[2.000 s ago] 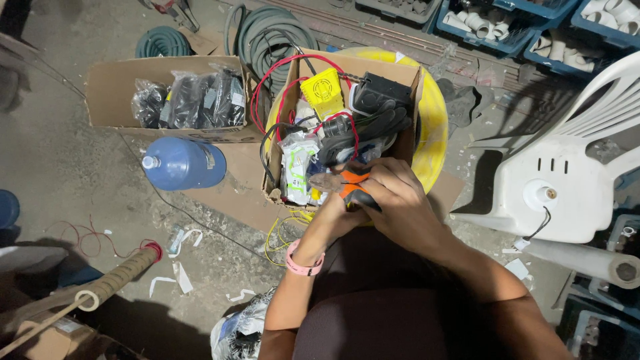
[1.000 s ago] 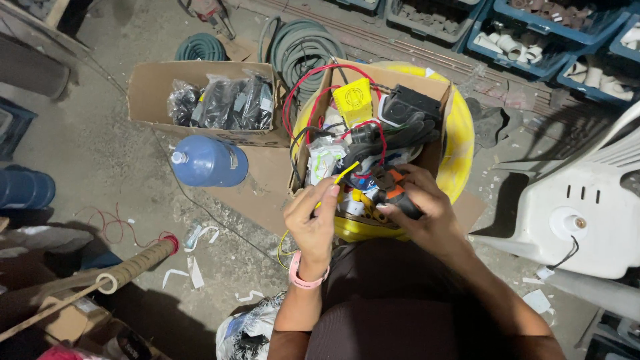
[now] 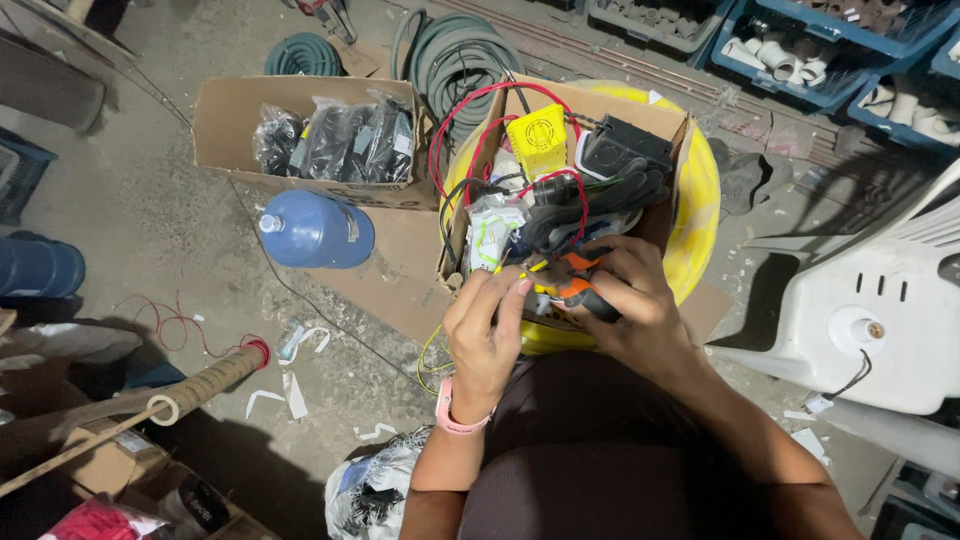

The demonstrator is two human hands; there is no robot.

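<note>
My left hand pinches a thin yellow wire between thumb and fingertips. In my right hand are pliers with orange and black handles; their jaws point left and meet the wire beside my left fingertips. Whether the jaws are fully closed on it cannot be told. Both hands are over the near edge of an open cardboard box, which holds a yellow plastic electrical box, a black plastic box, dark gloves, a red cable and bagged parts.
A yellow coil surrounds the box. Left of it are a blue water jug and a carton of bagged parts. Grey hoses lie behind. A white plastic chair is at right, a cardboard tube at lower left.
One second ago the yellow wire stuck up between my hands, with the pliers further from my left fingers. Now the plier jaws and my left fingertips are close together at the wire.
</note>
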